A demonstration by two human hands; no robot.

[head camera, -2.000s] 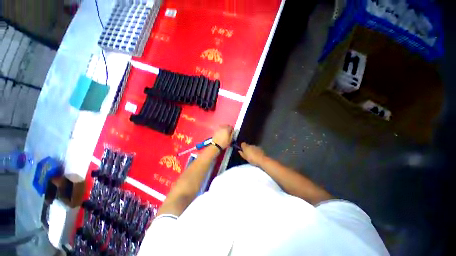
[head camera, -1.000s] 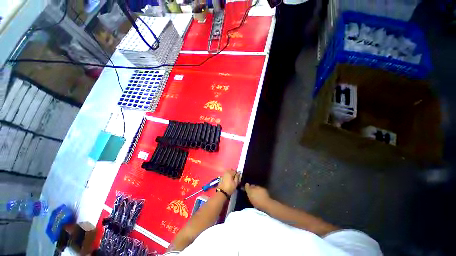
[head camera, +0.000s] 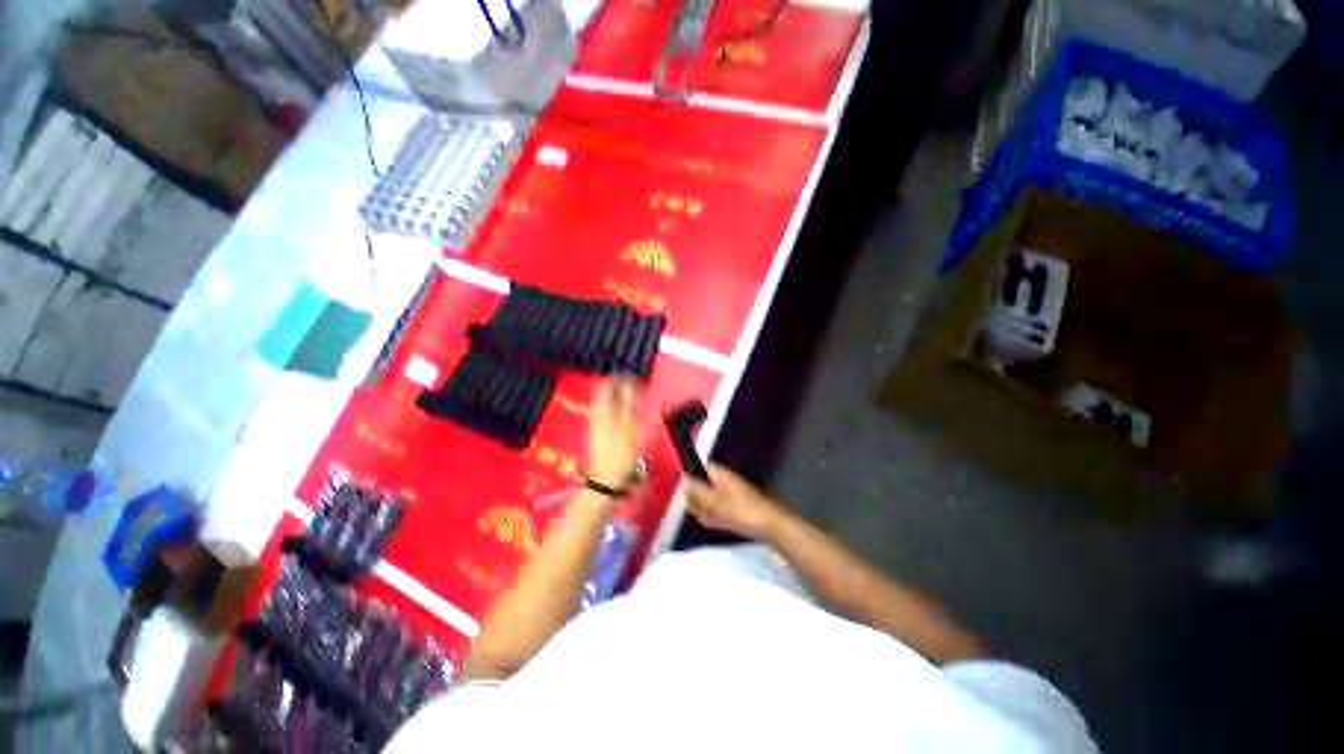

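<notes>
My right hand (head camera: 725, 502) holds one black housing (head camera: 687, 441) upright over the table's edge. My left hand (head camera: 616, 432), with a dark band at the wrist, is blurred; its fingertips are at the near right end of the block of black housings (head camera: 575, 330). I cannot tell whether it touches or grips one. A second row of black housings (head camera: 490, 395) lies against the first on the red cover (head camera: 656, 192). The screwdriver cannot be made out. A blue-white packet (head camera: 609, 560) lies beside my left forearm, blurred.
Bagged units (head camera: 332, 648) fill the near left. Beyond them are a brown box (head camera: 218, 586) and a blue bin (head camera: 148, 533). A teal box (head camera: 314, 333) and perforated trays (head camera: 438, 180) stand at the back. A cardboard box (head camera: 943, 354) and blue crate (head camera: 1179, 215) are at the right.
My left hand has moved from the table's edge up to the black housings. My right hand has come up over the edge with a black housing now clearly showing. The screwdriver no longer shows.
</notes>
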